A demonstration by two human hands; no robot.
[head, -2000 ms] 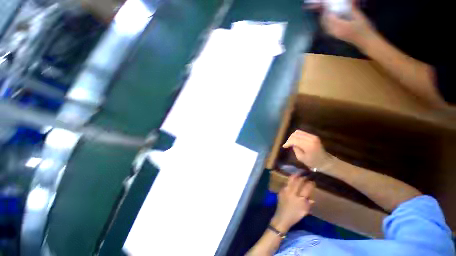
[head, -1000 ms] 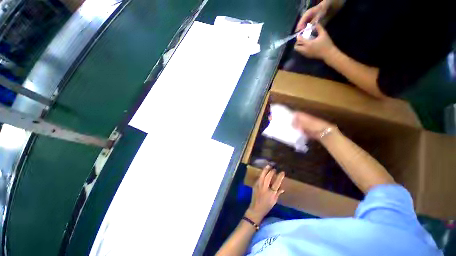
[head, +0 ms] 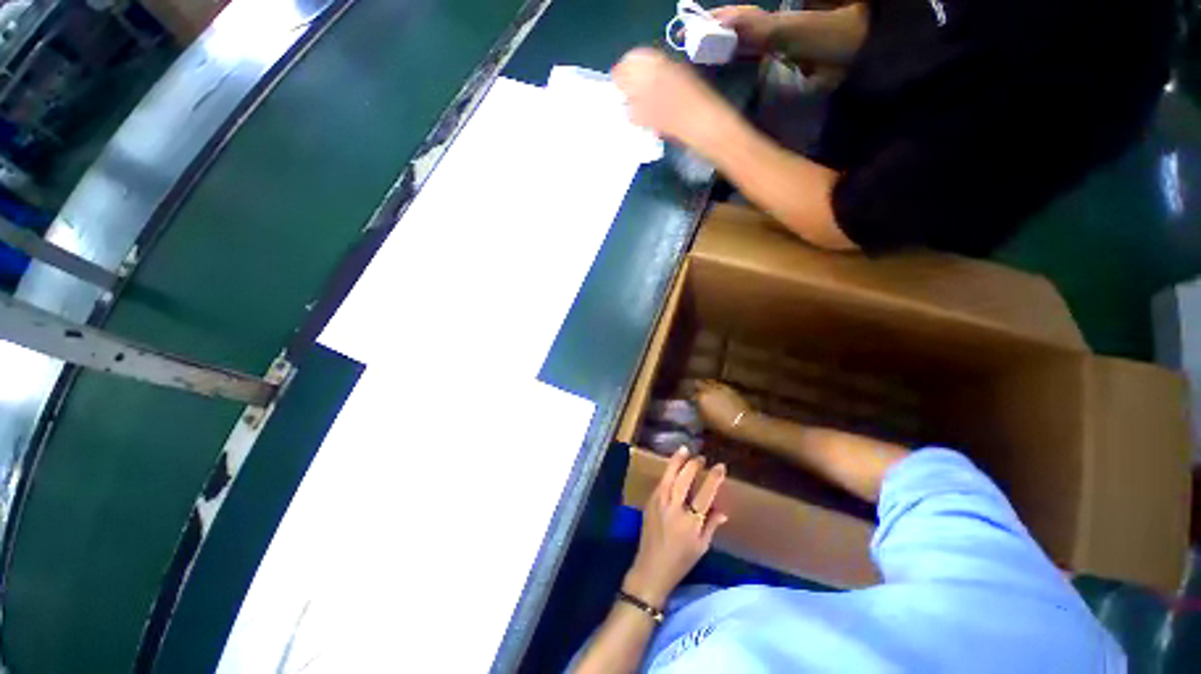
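Observation:
Greyish-white bagged units (head: 676,424) sit at the left end inside the open cardboard carton (head: 975,283). My right hand (head: 720,406) is down in the carton right beside them. Its fingers are partly hidden, and whether it holds a unit cannot be told. My left hand (head: 677,518) is empty, fingers apart, at the carton's near left edge. Rows of brownish low shapes, perhaps dividers or packed units, show dimly on the carton's floor.
White paper sheets (head: 435,514) lie on the green belt, left of the carton. A co-worker in black (head: 1014,119) holds a white corded unit (head: 709,40) and reaches over a pile of bags (head: 580,92). Metal rails and a frame bar (head: 132,358) stand left.
My right hand has moved down and left into the carton, and the white bundle under it is no longer seen in it. The co-worker's one hand has moved left over the papers.

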